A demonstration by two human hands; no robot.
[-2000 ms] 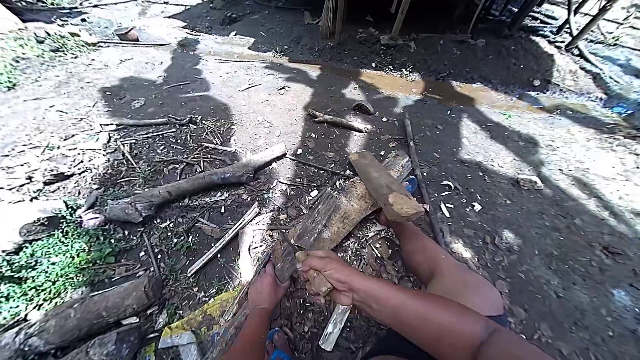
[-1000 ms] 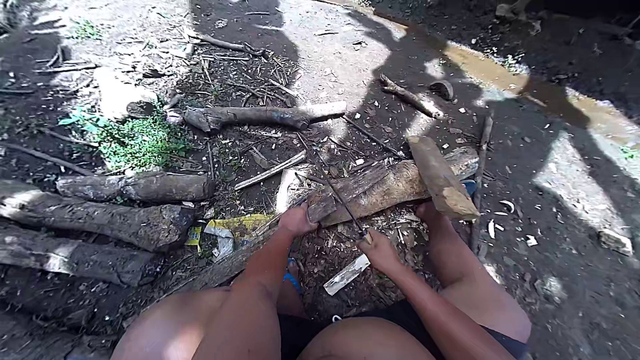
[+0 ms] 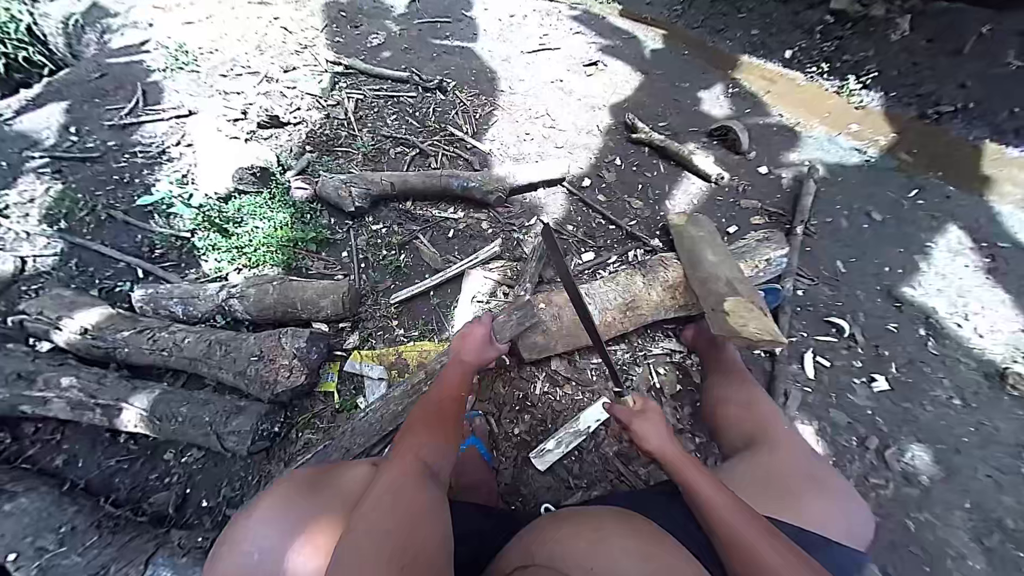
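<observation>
My right hand (image 3: 642,424) is closed around the handle of a machete (image 3: 582,308), whose long dark blade points up and to the left. To its left, my left hand (image 3: 478,344) grips a piece of wood (image 3: 514,318) near the end of a split log (image 3: 616,302) on the ground. Across the far end of that log lies a thick wooden block (image 3: 724,280). A short pale split piece (image 3: 570,434) rests on the ground just left of my right hand. How far the held wood reaches beneath my left hand is hidden.
Several cut logs (image 3: 184,344) lie at the left, near a green plant (image 3: 256,228). Beyond my hands is a curved log (image 3: 416,188). A long stick (image 3: 796,264) lies right of the block. A yellow plastic wrapper (image 3: 400,360) is beside my left arm.
The view has shifted. Two seconds ago my hands were close together; my right hand is now farther from my left, lower and to the right, with the blade raised.
</observation>
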